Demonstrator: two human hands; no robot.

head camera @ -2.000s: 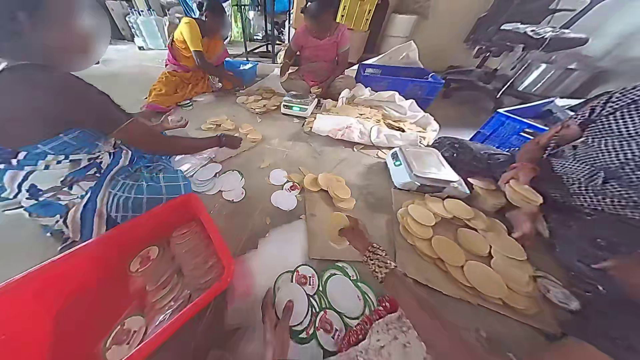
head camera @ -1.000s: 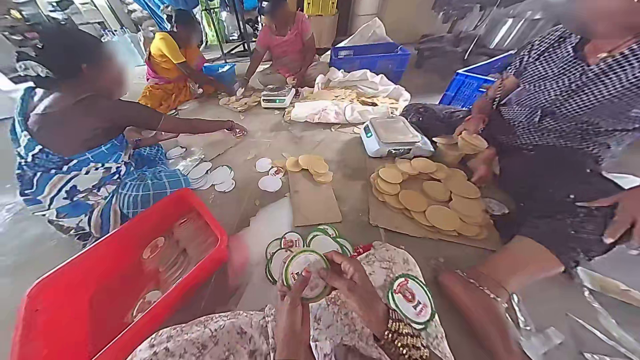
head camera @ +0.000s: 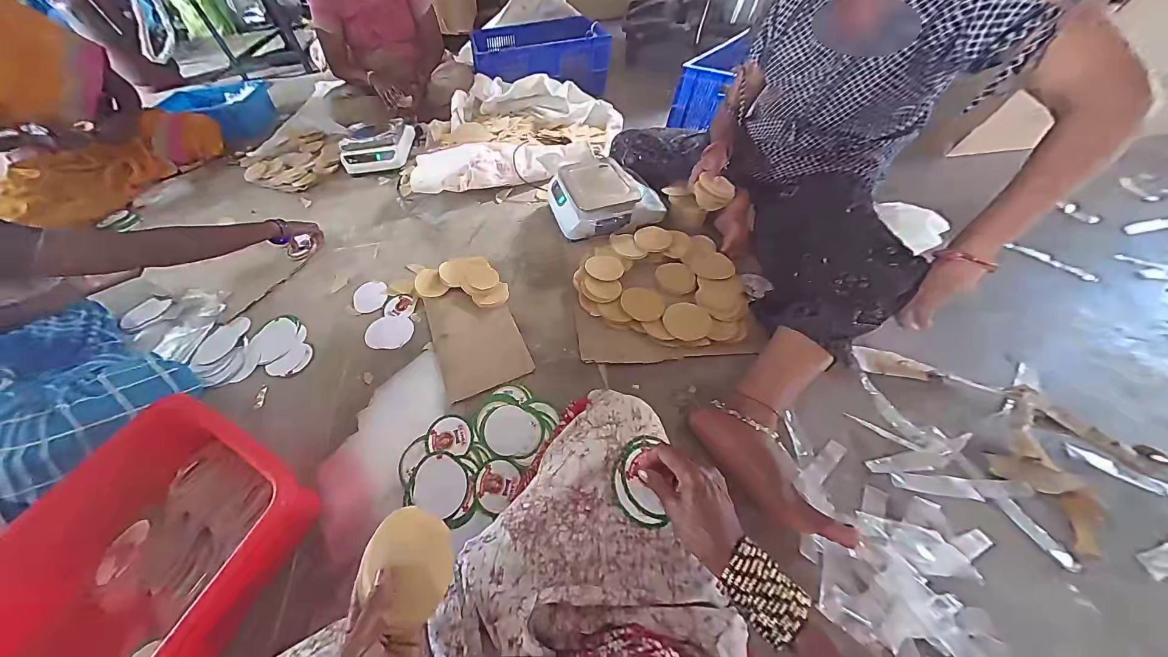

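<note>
My left hand (head camera: pixel 372 607), low in the view, holds a round tan disc (head camera: pixel 408 561) upright. On my right knee, my right hand (head camera: pixel 689 502) has its fingertips on green-rimmed round labels (head camera: pixel 639 484); a beaded bracelet is on its wrist. Several more green-rimmed labels (head camera: pixel 440 485), some white side up and some with a printed face up, lie in a loose pile left of my knee. Beyond them a few tan discs (head camera: pixel 470 274) rest at the far end of a cardboard piece (head camera: pixel 479 351). Many tan discs (head camera: pixel 686 321) lie on a second cardboard sheet.
A red plastic tub (head camera: pixel 214 429) with packed discs stands at the left. A digital scale (head camera: pixel 602 196) sits ahead, near a co-worker at the right. Another co-worker's arm (head camera: pixel 173 246) reaches in from the left. Plastic scraps (head camera: pixel 922 557) litter the floor at the right.
My hands, together on a label one second ago, are now apart. The left now holds a tan disc; the right is at the labels on my knee. The view has turned and dropped.
</note>
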